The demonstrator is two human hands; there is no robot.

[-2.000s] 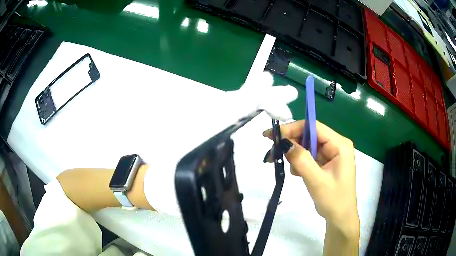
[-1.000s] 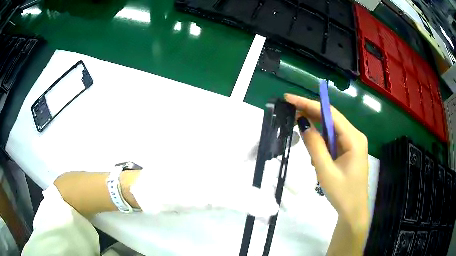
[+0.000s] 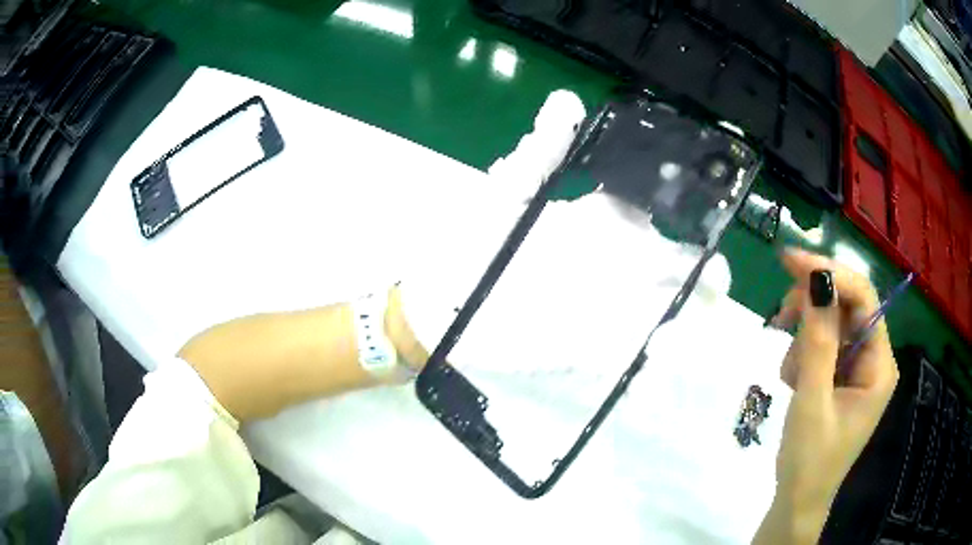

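Observation:
A black phone middle frame (image 3: pixel 460 311) is held up, tilted, above the white work sheet, its open window facing me and its solid panel at the upper right. My left hand (image 3: pixel 554 128), in a white glove, grips it from behind near the panel; gloved fingers show at both long sides. My right hand (image 3: pixel 842 362), bare with dark nails, is right of the frame and apart from it. It holds slim purple tweezers (image 3: pixel 883 311) tucked in the palm. Whether its fingertips hold a part cannot be told. A pile of small parts (image 3: pixel 752 415) lies on the sheet beside it.
Another phone frame (image 3: pixel 157 202) lies on the white sheet (image 3: pixel 320 256) at left. Black trays (image 3: pixel 682 53) and a red tray (image 3: pixel 906 202) stand beyond. More black trays are at the left edge and lower right. A frame partly shows on the green surface (image 3: pixel 405 91).
The held frame has turned from edge-on to its broad side facing me. My right hand has moved right and down, away from it. The pile of small parts now shows fully.

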